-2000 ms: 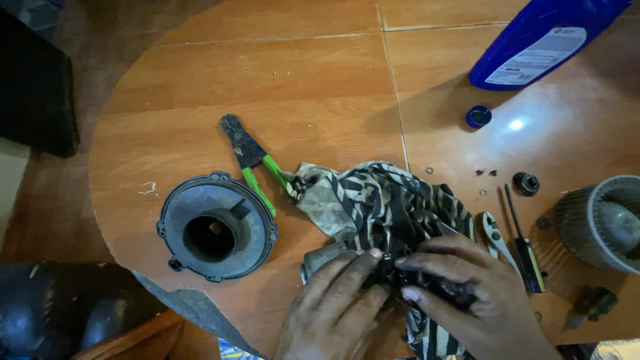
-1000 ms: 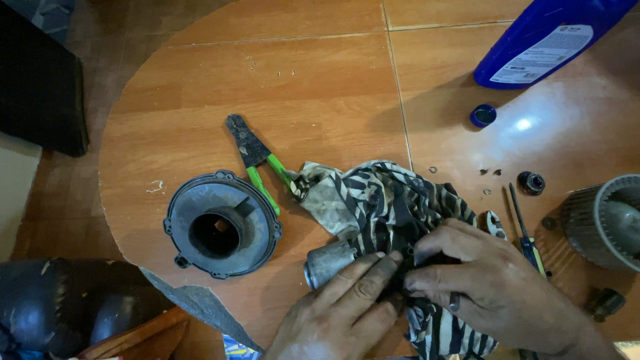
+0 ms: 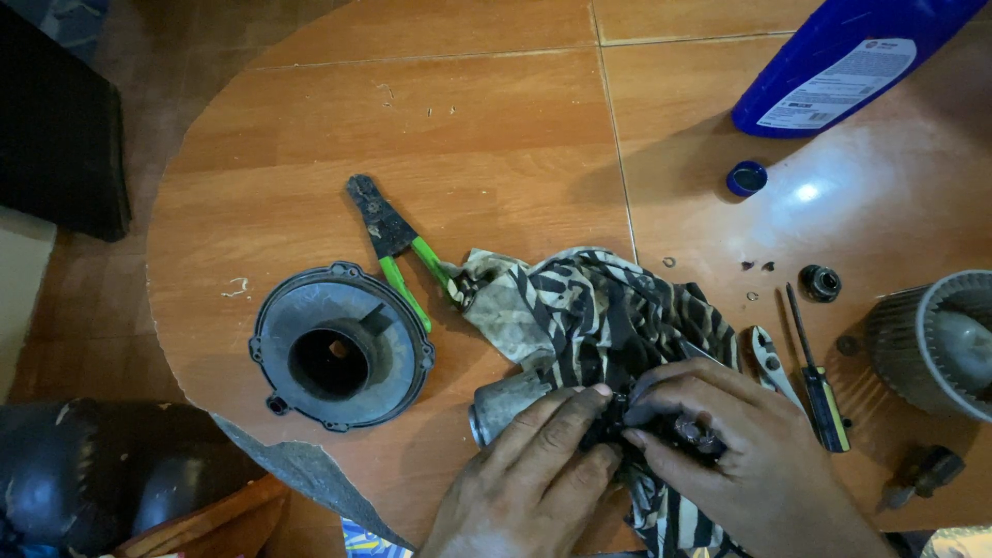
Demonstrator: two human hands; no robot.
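A dark, greasy part lies on a striped black-and-white cloth, partly covered by fingers. My left hand presses on this part, its fingertips at the part's left side. Beside it a grey metal cylinder shows from under the cloth and my fingers. My right hand is curled at the part's right side, with a small dark, shiny piece in the palm. Thumb and fingertips meet near the dark part; what they pinch is hidden. A flat metal edge shows just above the right knuckles.
Left of the cloth are a round black plastic housing and green-handled wire strippers. At right lie pliers, a screwdriver, a black cap-like part and a finned blower wheel. A blue bottle stands behind its cap.
My right hand has opened its curl somewhat compared with a second ago, and the small shiny piece in it now shows. My left hand stays on the dark part.
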